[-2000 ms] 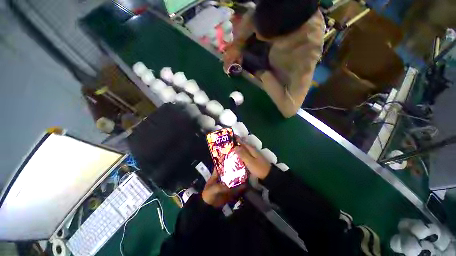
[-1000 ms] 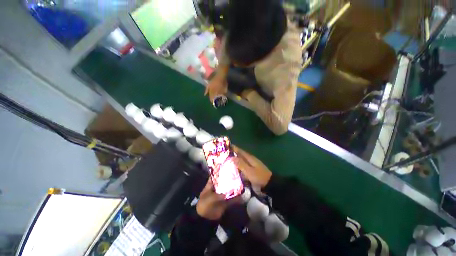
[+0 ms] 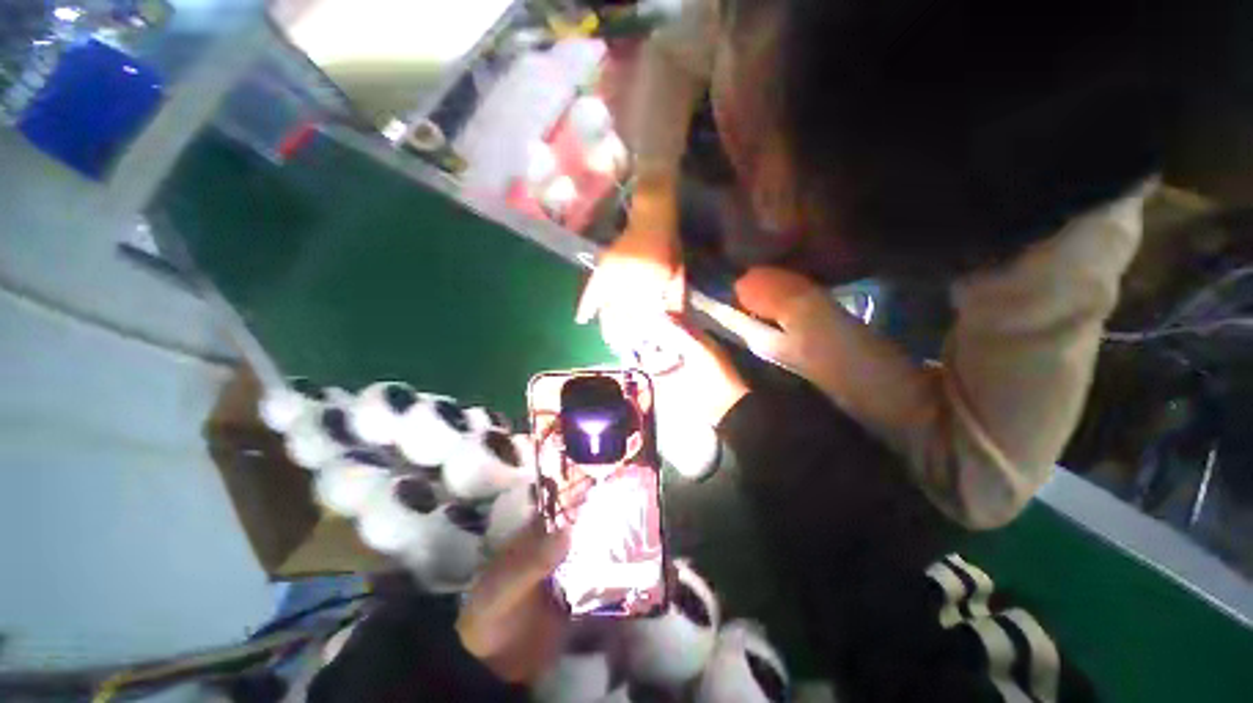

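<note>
My left hand (image 3: 515, 611) holds a smartphone (image 3: 606, 536) upright at lower centre, its screen lit with a torch-like symbol. My right hand (image 3: 708, 378) reaches forward beyond the phone, beside the other person's hand (image 3: 639, 282). A bright glare lies on both hands and on a small round thing (image 3: 649, 343) between them. Whether my right fingers grip it cannot be told. A white camera unit (image 3: 687, 446) stands just right of the phone. White camera units with black oval faces (image 3: 399, 481) stand in rows at left, and several more lie below the phone.
The other person's dark-haired head (image 3: 962, 124) and beige sleeve (image 3: 1024, 357) lean over the green line table (image 3: 371, 289) from the far side. A brown cardboard box (image 3: 268, 501) is at left. Pink and white items (image 3: 570, 158) and a bright screen are beyond the table.
My right hand has left the phone and moved forward to the other person's hand. The phone screen has changed and a bright light has appeared. The view has moved closer to the person.
</note>
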